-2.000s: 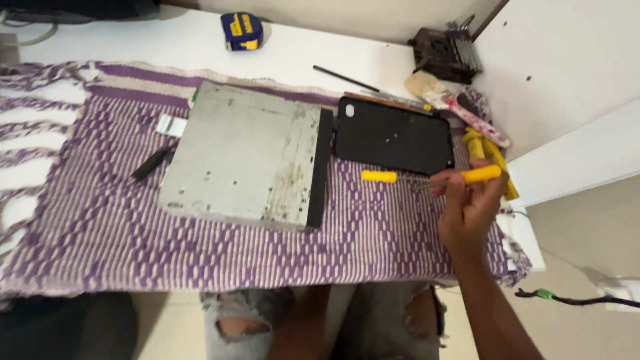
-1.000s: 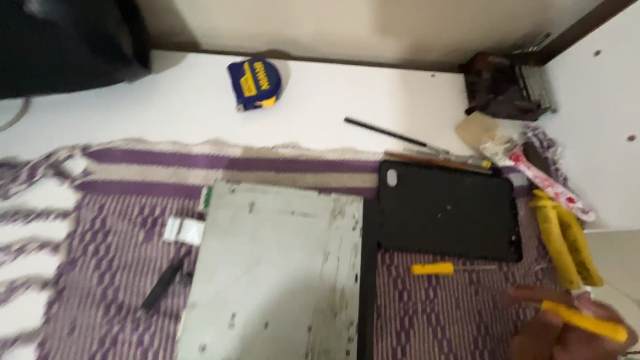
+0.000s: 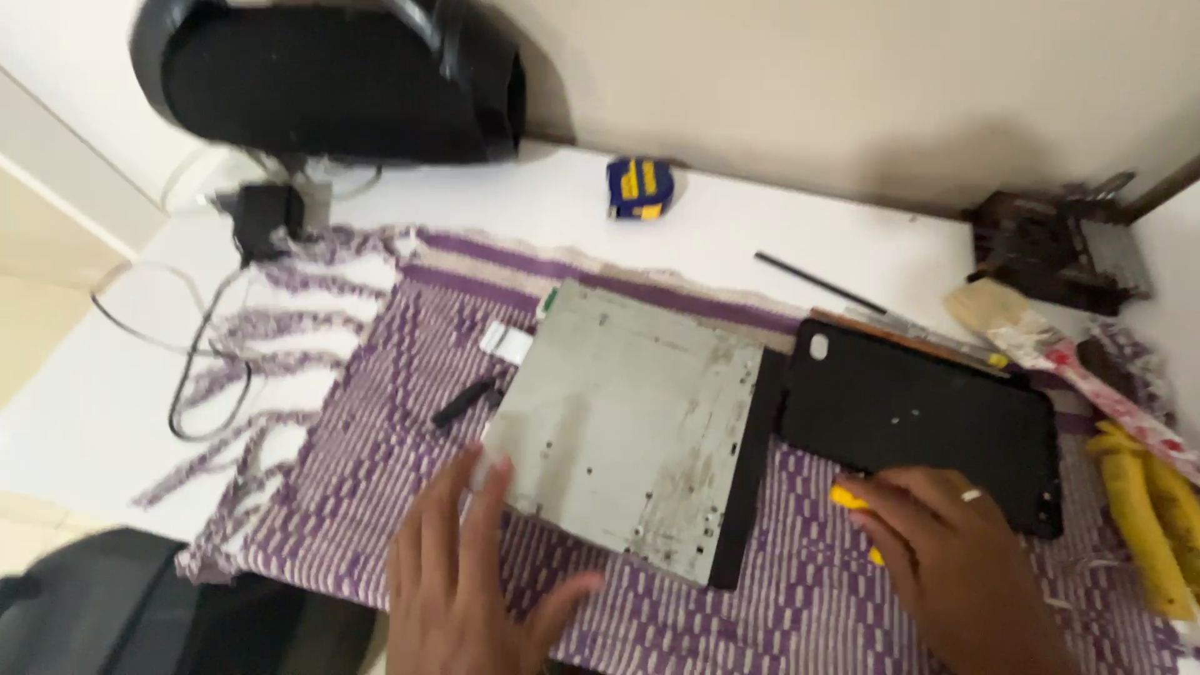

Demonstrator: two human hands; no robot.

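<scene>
A flat grey metal device casing (image 3: 628, 431) with a black front edge lies on a purple and white woven cloth (image 3: 375, 450). My left hand (image 3: 469, 572), fingers spread, is at the casing's lower left corner and holds nothing. Near the lower edge of a black phone or tablet case (image 3: 919, 422), my right hand (image 3: 947, 553) has its fingers on a yellow screwdriver handle (image 3: 849, 498). Another bit of yellow shows under that hand; the hand hides most of it. Left of the casing lie a small black part (image 3: 464, 403) and a white connector (image 3: 506, 343).
Along the back are a black portable speaker (image 3: 337, 84), an Irwin tape measure (image 3: 640, 187), a thin black rod (image 3: 820, 281) and a dark mechanism (image 3: 1055, 248). A paintbrush (image 3: 1078, 361) and yellow-handled pliers (image 3: 1139, 525) lie at right. A black adapter (image 3: 267, 220) with cable sits at left.
My left hand has come into view beside the casing. My right hand has moved left from near the pliers to the lower edge of the black case, where a yellow screwdriver lay.
</scene>
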